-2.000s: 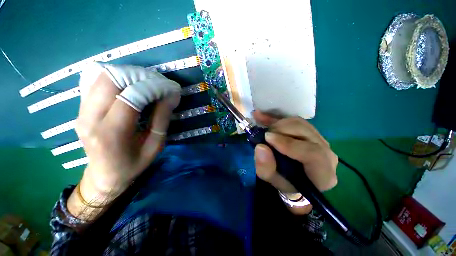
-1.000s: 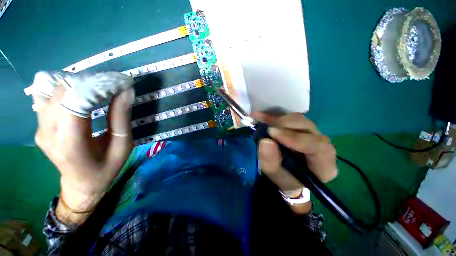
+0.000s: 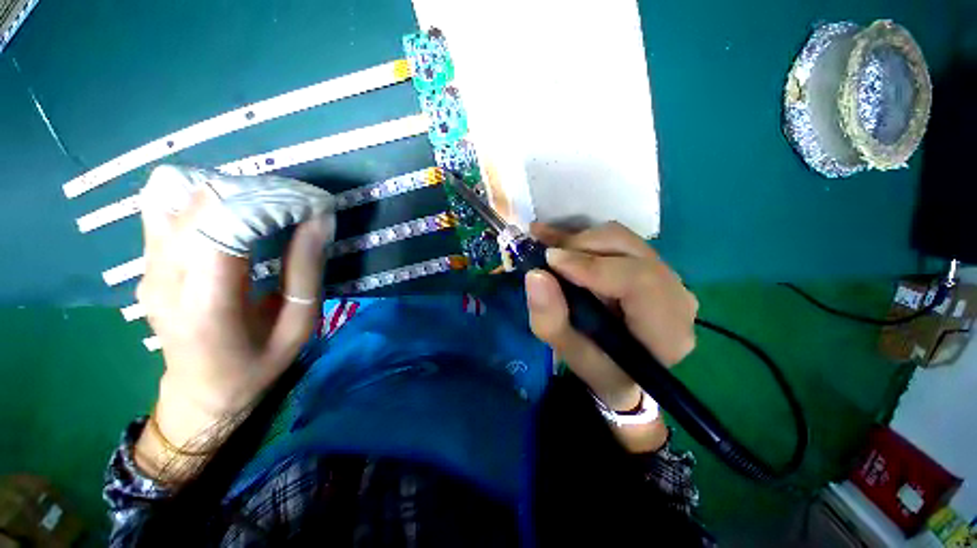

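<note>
My right hand (image 3: 616,305) is closed around the black handle of the soldering iron (image 3: 611,337). The iron's tip is at the third board, beside the orange pad end of the third strip; contact is unclear. Several LED strips (image 3: 279,105) reach left from the joined green circuit boards (image 3: 445,112). My left hand (image 3: 236,289), with whitish covers on some fingers, is over the middle of the lower strips with its fingers bent together. The hand hides parts of these strips, and whether it grips one or a thin wire does not show.
The white work pad (image 3: 579,107) lies under the right edge of the boards. A round silvery dish (image 3: 857,99) with a crusted rim is at the upper right. The iron's black cord (image 3: 787,385) loops at lower right. A blue apron (image 3: 429,375) lies below the bench edge.
My left hand moved left along the strips, then back right and slightly down. The iron tip has shifted slightly left and up, to the third strip's pad end.
</note>
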